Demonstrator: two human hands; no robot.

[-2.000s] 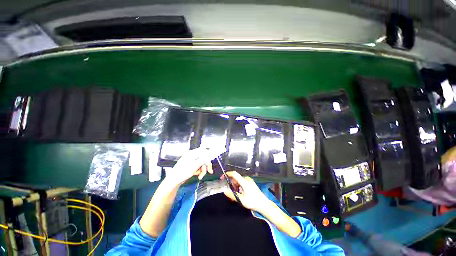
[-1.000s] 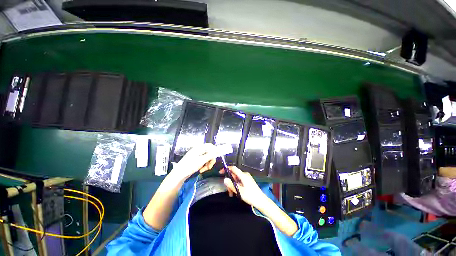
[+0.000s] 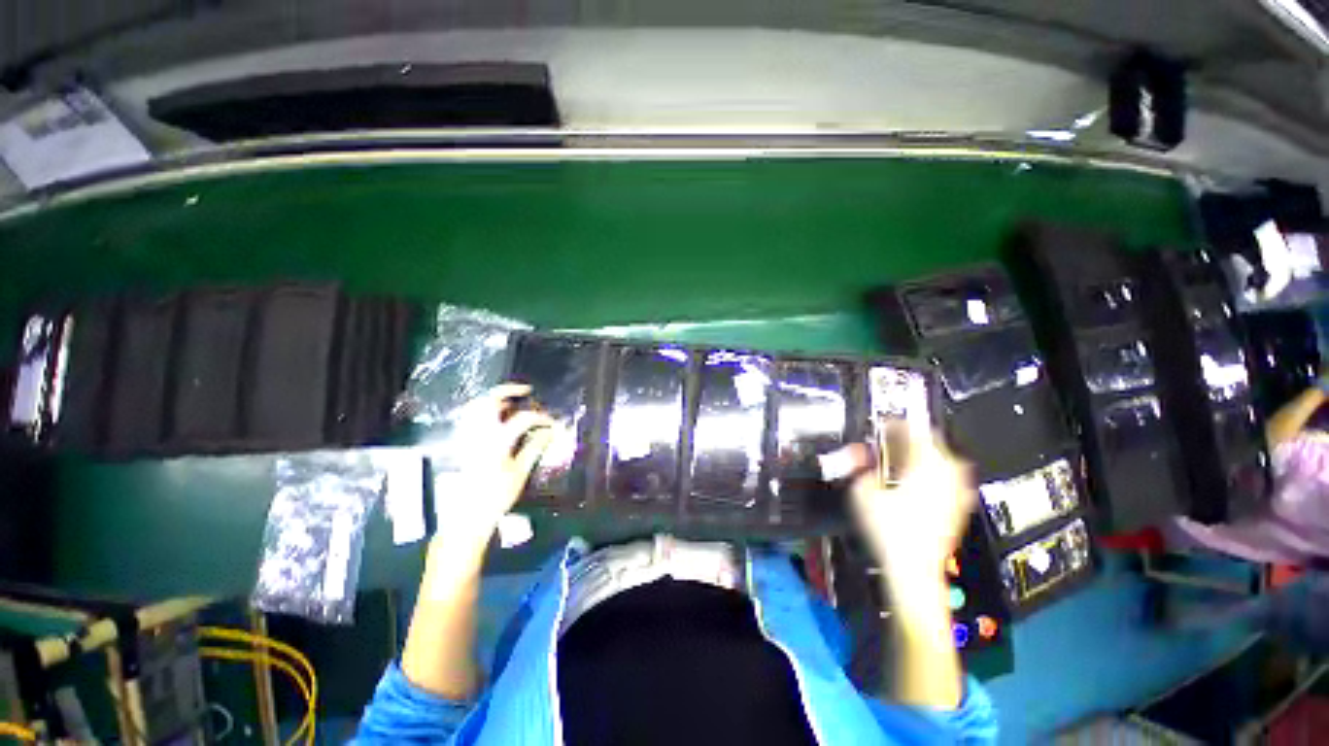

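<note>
A black tray (image 3: 627, 510) holds glossy black phone screens (image 3: 646, 423) in a row, with an open phone unit (image 3: 899, 391) in its right slot. My left hand (image 3: 496, 455) is over the tray's left end, fingers curled; I cannot tell whether it holds something. My right hand (image 3: 918, 503), blurred, covers the lower part of the open unit; its grip is unclear. A small white piece (image 3: 843, 462) is beside its fingertips, on or above the neighbouring screen. Another white piece (image 3: 513, 531) lies below my left hand. The scissors cannot be made out.
Stacked black trays (image 3: 219, 364) stand at left. Clear bags (image 3: 311, 532) and a white strip (image 3: 405, 496) lie near them. Loaded trays (image 3: 1042, 415) stand at right, above a black panel with coloured spots (image 3: 956, 598). A person's pink sleeve (image 3: 1253, 525) is at far right.
My hands have parted: the left moved left to the tray's end, the right moved right over the open unit. The scissors seen in my right hand no longer show. The view has shifted slightly.
</note>
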